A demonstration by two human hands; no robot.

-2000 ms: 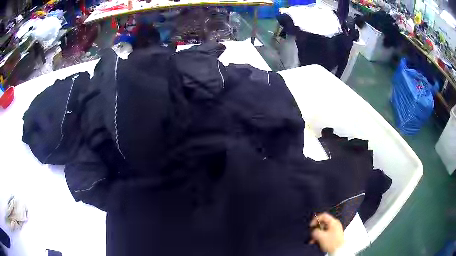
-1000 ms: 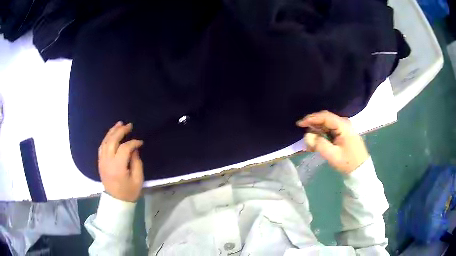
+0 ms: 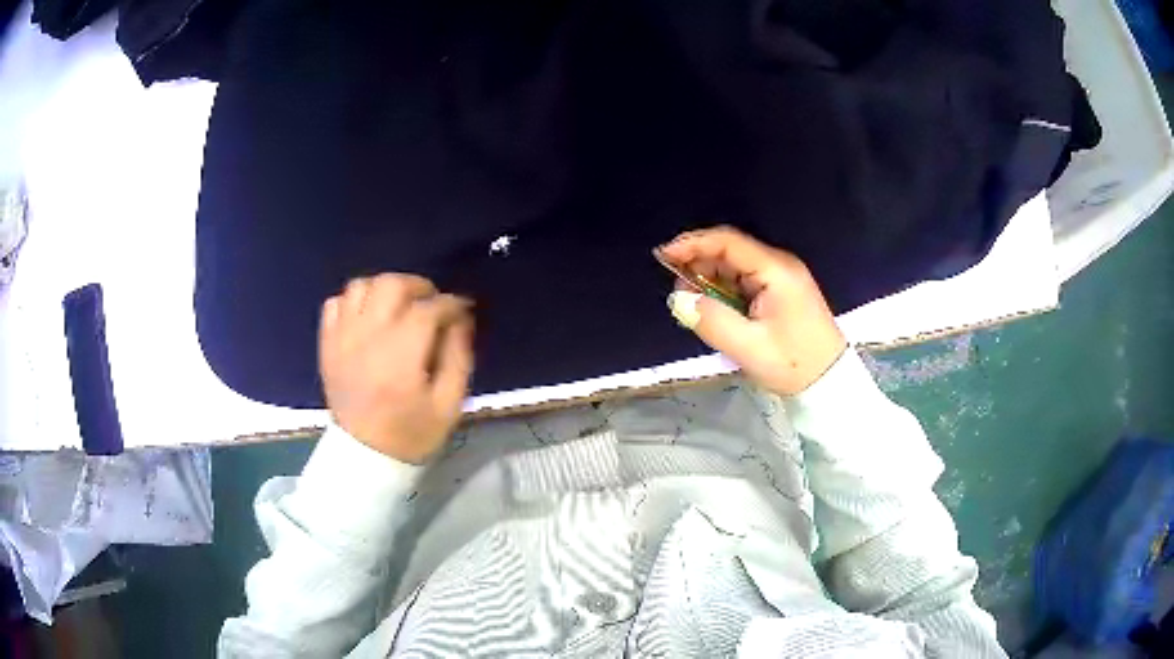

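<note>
A large dark garment (image 3: 579, 155) lies spread over the white table, its rounded near edge close to the table's front edge. A small white logo (image 3: 502, 243) shows on it. My left hand (image 3: 397, 366) rests at the near edge of the garment, fingers bent down; whether it pinches cloth cannot be told. My right hand (image 3: 760, 309) is over the garment's near edge, holding small thread snips (image 3: 703, 282) with the thin blades pointing up and left. A pale patch is on the right thumb.
A dark fabric strip (image 3: 92, 370) lies at the left on the table (image 3: 142, 232). A white plastic tub (image 3: 1139, 180) stands at the right. Clear plastic (image 3: 161, 496) hangs below the table at the left. A blue bundle (image 3: 1110, 547) is on the green floor at the lower right.
The view has tilted down from the garment heap to the table's front edge. Both hands have come closer together over the near edge. The snips in my right hand now show clearly.
</note>
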